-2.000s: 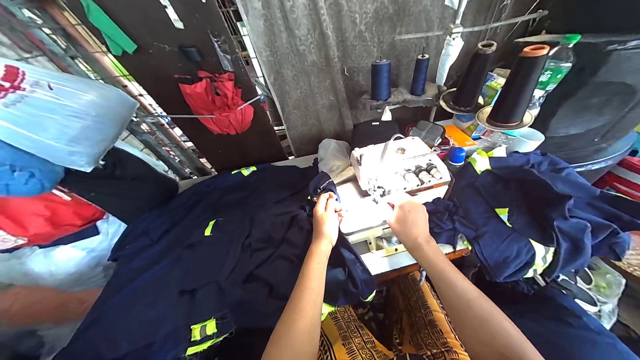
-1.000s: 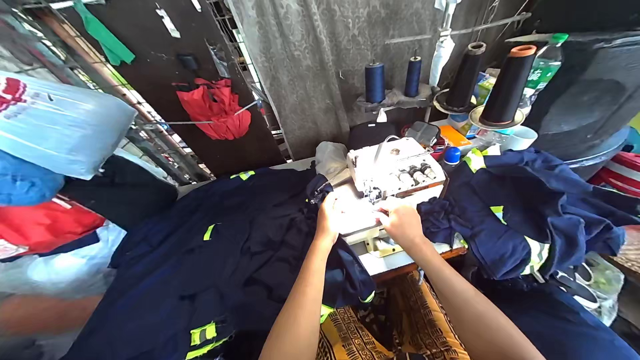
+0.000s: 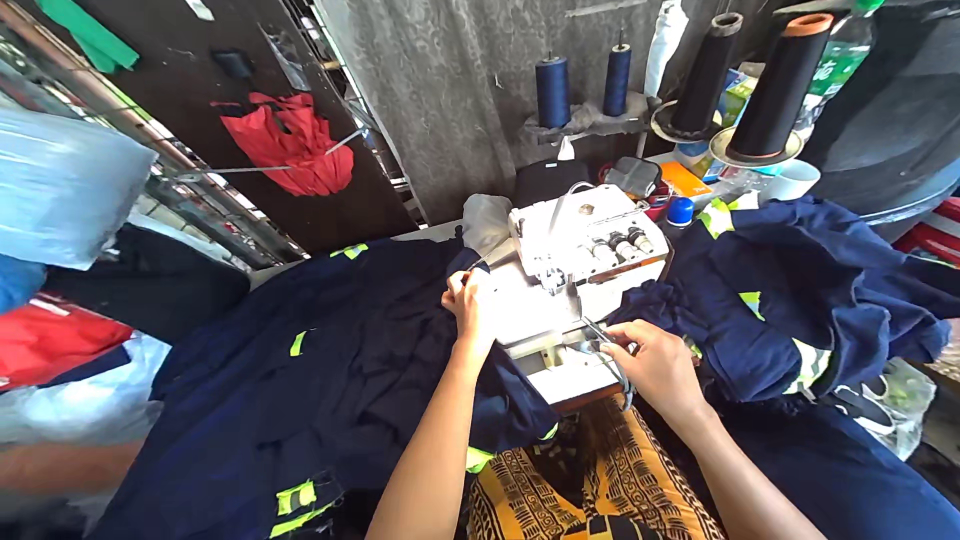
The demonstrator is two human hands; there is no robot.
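Note:
A white overlock sewing machine (image 3: pixel 592 240) stands on the table before me, its white work plate (image 3: pixel 525 300) brightly lit. My left hand (image 3: pixel 470 300) rests at the plate's left edge, fingers bent, on the edge of a dark navy garment (image 3: pixel 360 360) with yellow-green reflective strips; a thin dark thing shows at its fingertips. At the machine's front right, my right hand (image 3: pixel 649 360) holds a slim metal tool (image 3: pixel 595 328), perhaps tweezers or thread snips, with a grey cord loop hanging below. More navy garments (image 3: pixel 772 300) are heaped right of the machine.
Blue thread spools (image 3: pixel 553 91) stand on a small shelf behind. Large black thread cones (image 3: pixel 780 90), a white cup (image 3: pixel 791 180) and a blue-capped container (image 3: pixel 680 212) are at the back right. A red bag (image 3: pixel 292 142) hangs at the left. Wrapped bundles (image 3: pixel 67 180) lie far left.
My right hand has moved from the plate near the needle area to the machine's front right, where a metal tool now shows in it. My left hand stays near the plate's left side.

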